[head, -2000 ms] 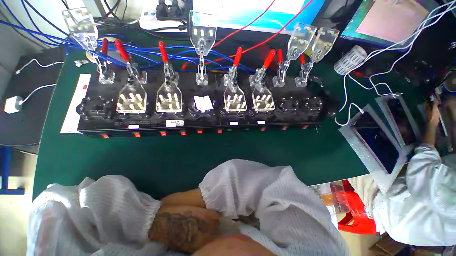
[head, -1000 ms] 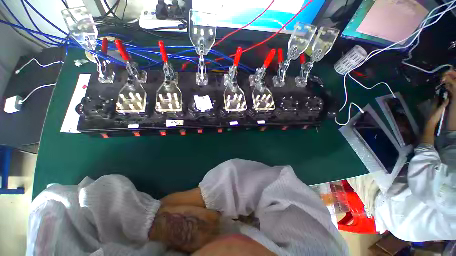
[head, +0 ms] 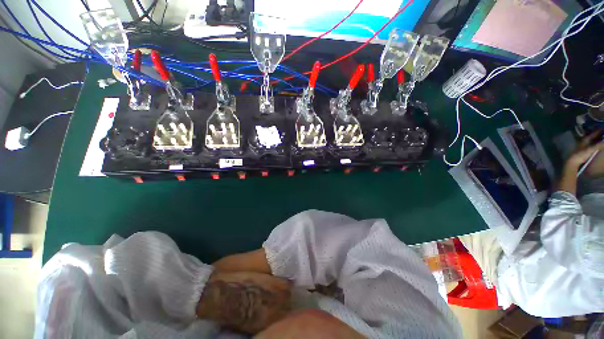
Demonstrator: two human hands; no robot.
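A long black test fixture [head: 265, 162] lies on the green mat. Four clear press plates are down over their stations, such as one at the left [head: 173, 135]; the others stand raised. A silvery-white module [head: 268, 136] sits in the middle station under a raised plate [head: 267, 43]. My arms are crossed low in front of me. A tattooed part of my left hand or forearm [head: 245, 304] shows past the left cuff; its fingers are not visible. Only my right wrist shows, above it; the right hand is hidden behind my left arm and sleeve.
Blue and red cables run behind the fixture, below a monitor [head: 331, 30]. At the right are a white cylinder [head: 464, 79], white cables and dark-screened devices in pale frames [head: 500, 185]. A neighbour's sleeve [head: 559, 232] and hand are at the far right.
My arms and the fixture have not visibly moved. The neighbour's hands at the far right have shifted about, and a white cable there hangs differently.
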